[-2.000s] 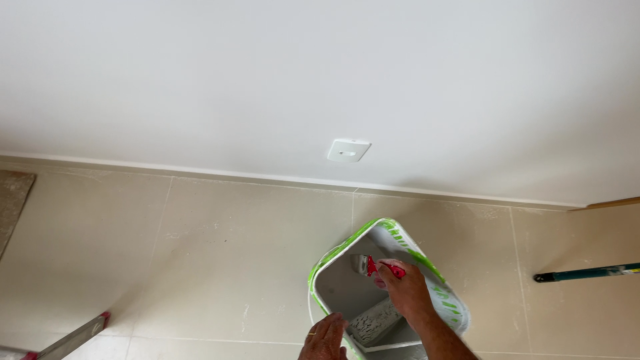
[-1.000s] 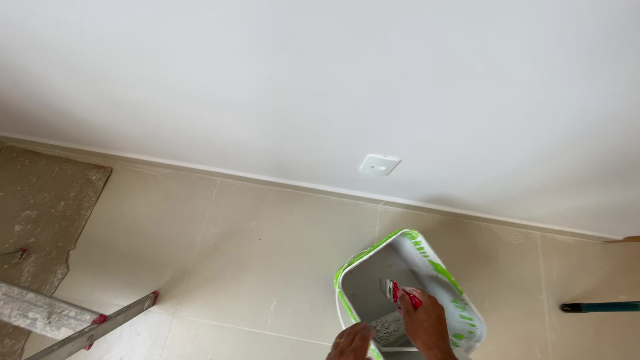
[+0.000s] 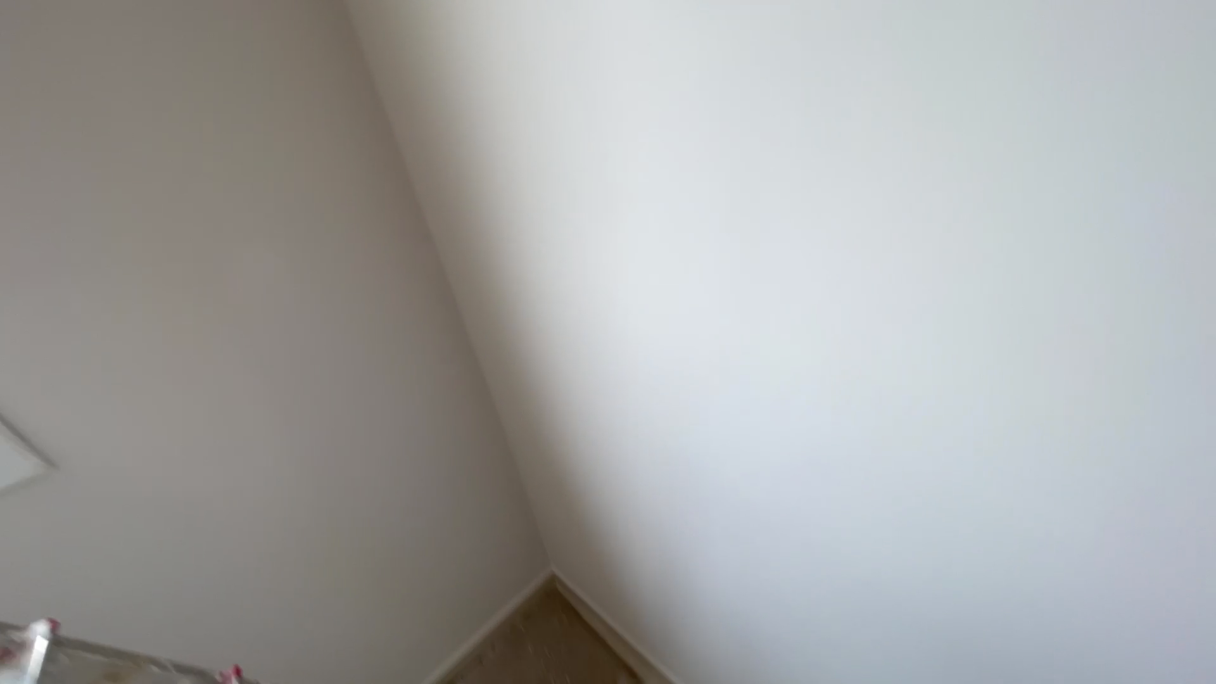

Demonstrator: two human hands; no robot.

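Neither my left hand nor my right hand shows at this moment, and the paint bucket and the brush are out of view as well. Two painted walls fill most of the head view: a greyish, shaded wall (image 3: 228,285) on the left and a brighter white wall (image 3: 855,313) on the right. They meet in a corner line that slants down to the floor. The view is slightly blurred.
At the bottom left is the top of what looks like a metal ladder (image 3: 123,660) with red parts. A white plate (image 3: 17,461) sits on the left wall at the edge. Brown floor (image 3: 546,641) with pale baseboards shows in the corner below.
The view has swung from the floor to the wall corner. Both hands, the bucket and the red-handled brush, seen a second ago, have left the picture.
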